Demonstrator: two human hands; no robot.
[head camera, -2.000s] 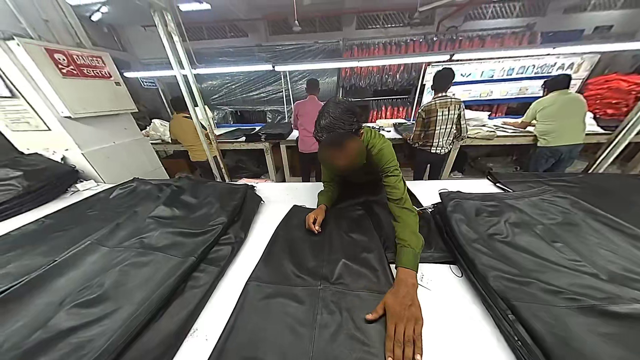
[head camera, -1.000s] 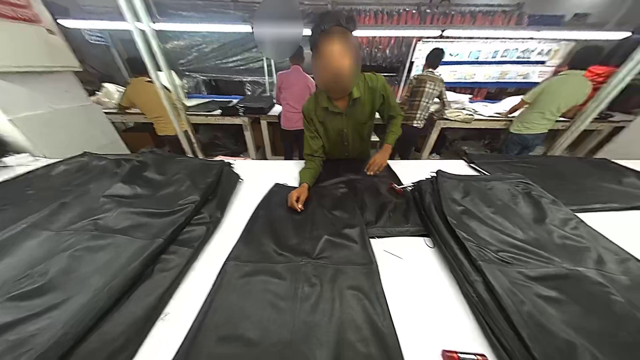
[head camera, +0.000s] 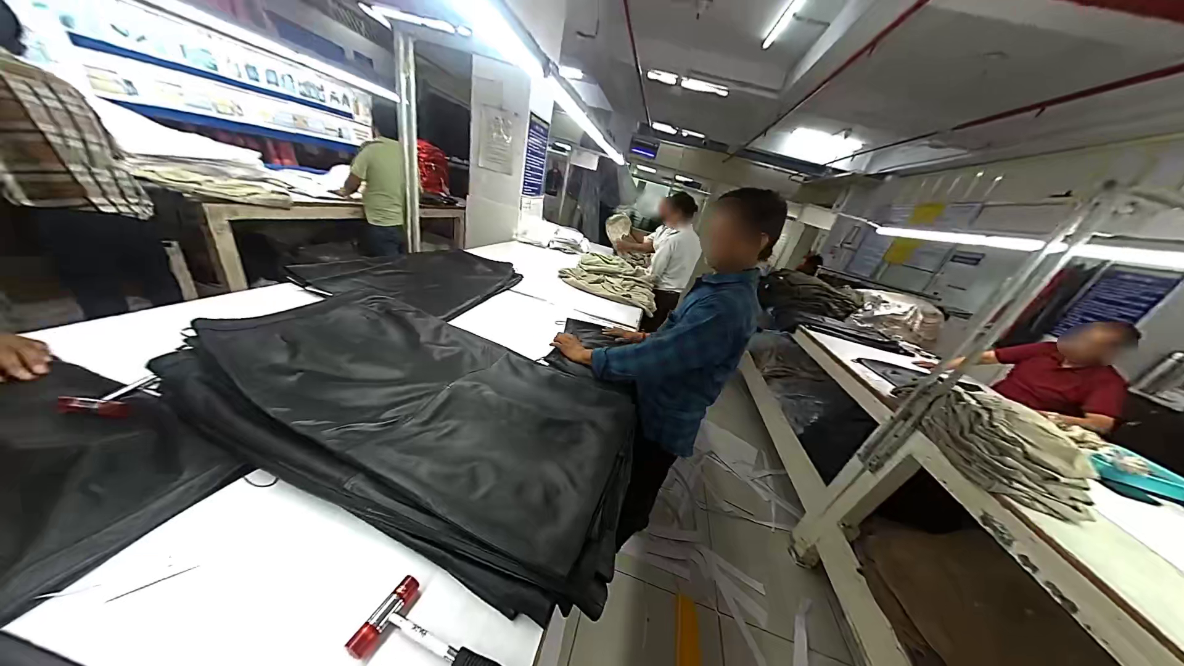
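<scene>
Neither my left hand nor my right hand is in view. A thick stack of black garments (head camera: 416, 407) lies across the white table (head camera: 277, 555) in front of me. More black fabric (head camera: 74, 462) is spread at the left, where a co-worker's hand (head camera: 23, 358) rests at the frame edge. On that fabric lies a small red object (head camera: 92, 406), with a thin metal piece beside it. Near the table's front edge is a red-ended cylindrical object (head camera: 383, 617), touching a white rod with a dark end. Further back lies another flat black pile (head camera: 407, 277).
A co-worker in a blue checked shirt (head camera: 684, 351) stands at the table's right side, both hands on black fabric (head camera: 583, 342). Paper strips (head camera: 731, 555) litter the aisle floor. Another table (head camera: 925, 453) with beige garments (head camera: 1008, 444) stands at the right; a slanted metal post (head camera: 980, 305) rises there.
The view has swung far to the right. The co-worker in green, seen across the table before, is out of view except for what appears to be one hand at the left edge.
</scene>
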